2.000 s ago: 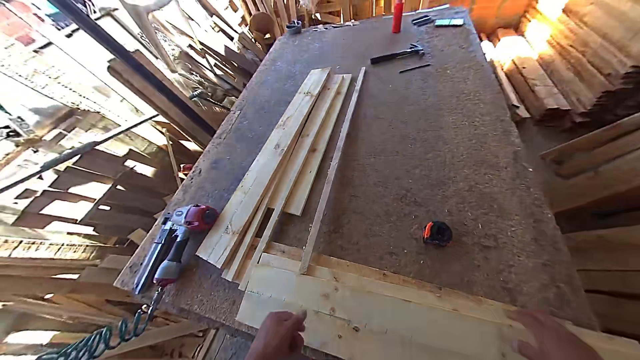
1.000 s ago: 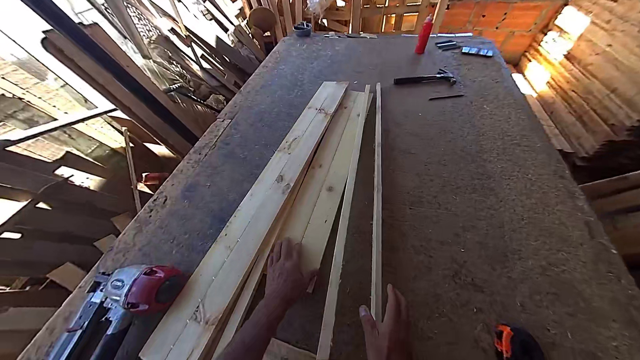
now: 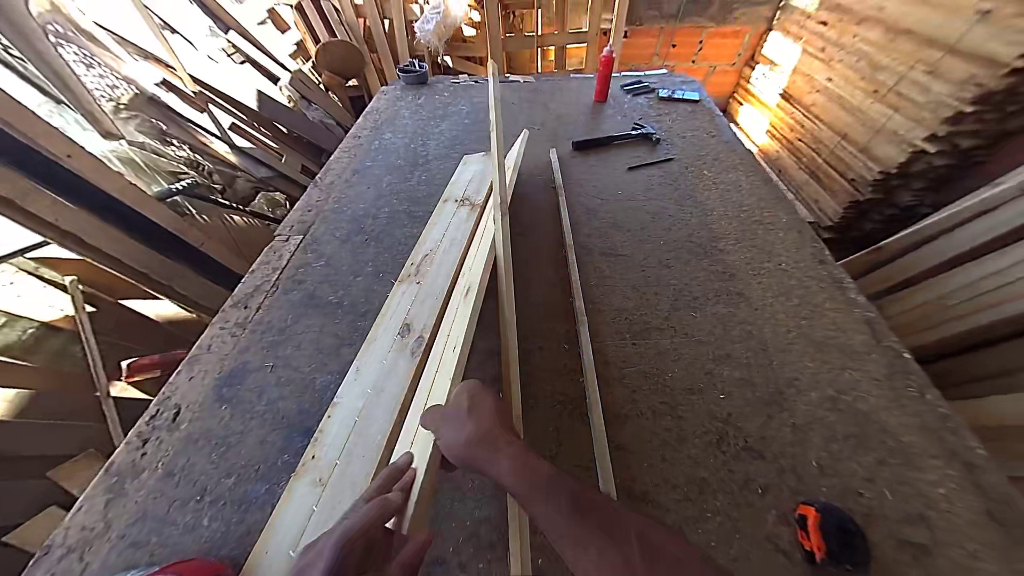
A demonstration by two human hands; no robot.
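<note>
Pale wooden boards lie lengthwise on the left part of the workbench. Beside them is a narrower grooved wooden board. My right hand grips this narrower board from its right side, thumb on top. My left hand touches the same board's near left edge, fingers apart; its palm is partly cut off by the view. A thin wooden strip runs by my right hand, its far end crossing over the boards, and passes under my right forearm. Another thin strip lies apart to the right.
A claw hammer, a pencil-like dark stick, a red bottle and a phone-like object lie at the far end. An orange and black tape measure sits near right. Part of a red tool shows near left. Stacked timber stands right.
My right hand has moved left from the thin strip onto the narrower board. One thin strip now lies farther right, apart from the others. The left hand is nearer the bottom of the view.
</note>
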